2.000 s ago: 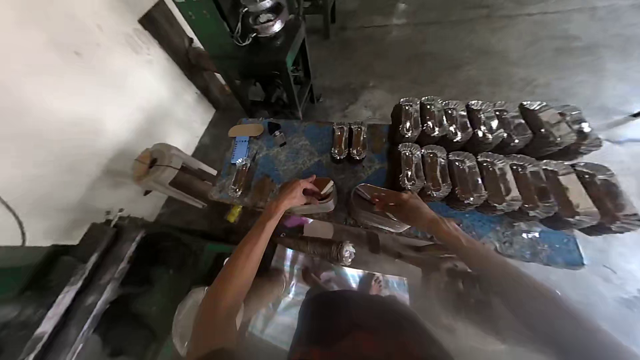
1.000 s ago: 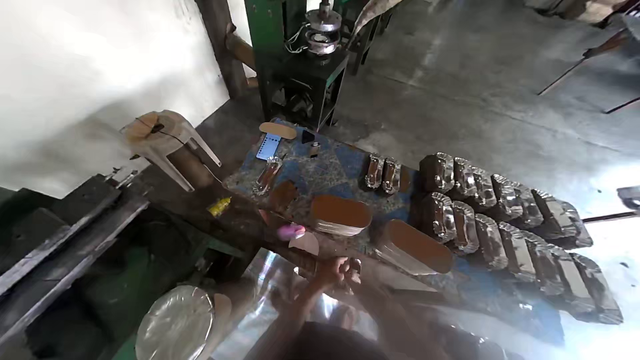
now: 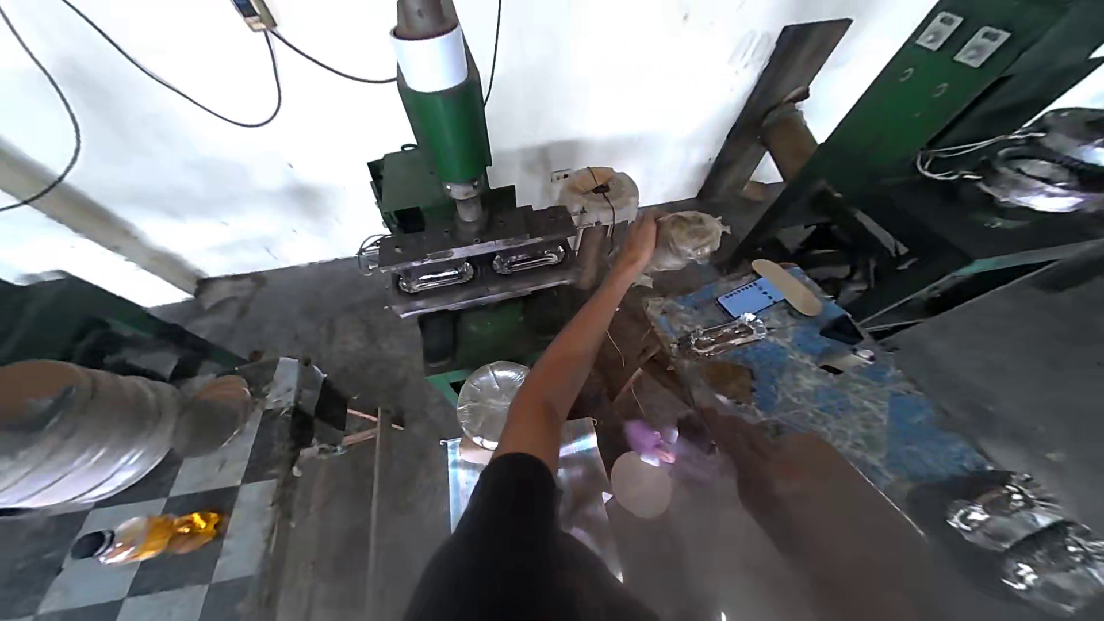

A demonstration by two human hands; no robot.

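My left hand [image 3: 638, 246] is stretched forward, at the left edge of a crumpled clear plastic bundle [image 3: 690, 237]; its fingers are too unclear to show a grip. A blurred brown shape at the lower right looks like my right hand [image 3: 746, 440], beside the blue-patterned table [image 3: 918, 423]; its fingers cannot be made out. Ahead stands a green press [image 3: 448, 129], with two foil trays [image 3: 435, 274] [image 3: 528, 259] at its metal die. A single foil tray [image 3: 724, 335] lies on the table near a blue perforated piece [image 3: 750, 297] and an oblong brown board [image 3: 787, 287].
A plastic stool [image 3: 599, 194] stands behind the press. On the left, a checkered counter [image 3: 246, 535] holds a bottle of yellow liquid [image 3: 151, 536] and large stacked round pieces [image 3: 95, 431]. A round foil piece [image 3: 492, 401] lies below the press. More foil trays [image 3: 1009, 509] are at right.
The view has swung far left, bringing the green press into sight. My hands, close together one second ago, are now apart, the left one reaching out to the plastic bundle.
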